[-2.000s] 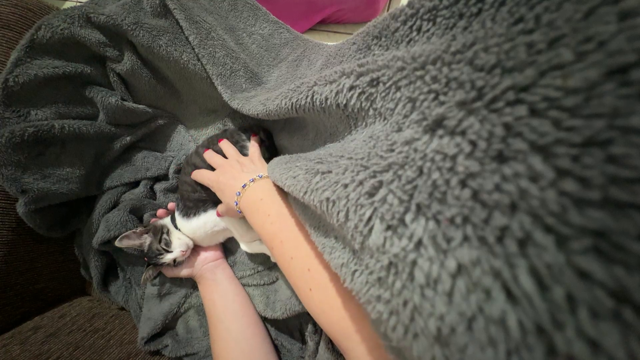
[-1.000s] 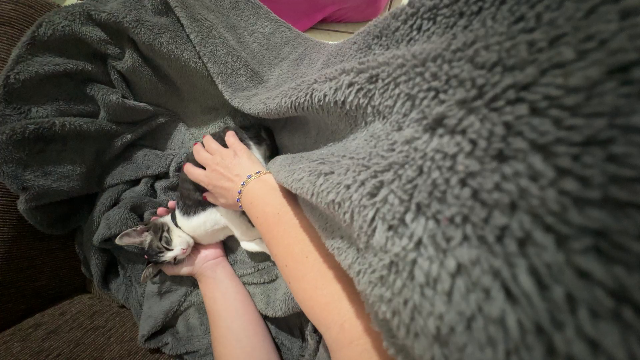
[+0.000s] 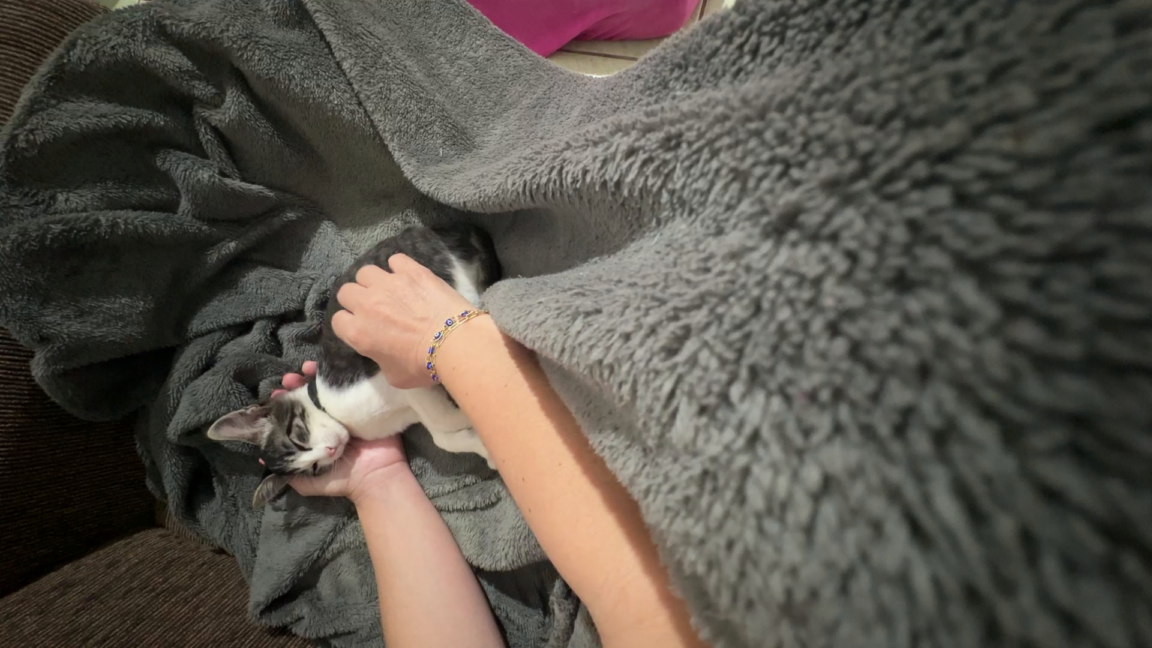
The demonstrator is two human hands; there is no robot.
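Observation:
A grey-and-white kitten with a dark collar lies curled on its side on a grey fleecy blanket, its eyes nearly closed. Under its head and neck is my left hand, palm up, with fingertips showing behind the neck. My right hand rests on the kitten's dark back and side, fingers curled and their tips hidden. A gold-coloured bracelet with blue beads circles the right wrist. The kitten's white forelegs stretch toward the right forearm, which partly hides them.
More of the blanket rises in a large, thick fold on the right. Dark brown ribbed upholstery borders the left and lower left. Beyond the blanket at the top are a bright pink item and light floor tiles.
My right hand's fingers were spread over the kitten's back two seconds ago and are now curled, with the hand a little nearer the kitten's shoulder. The left hand stays under its head.

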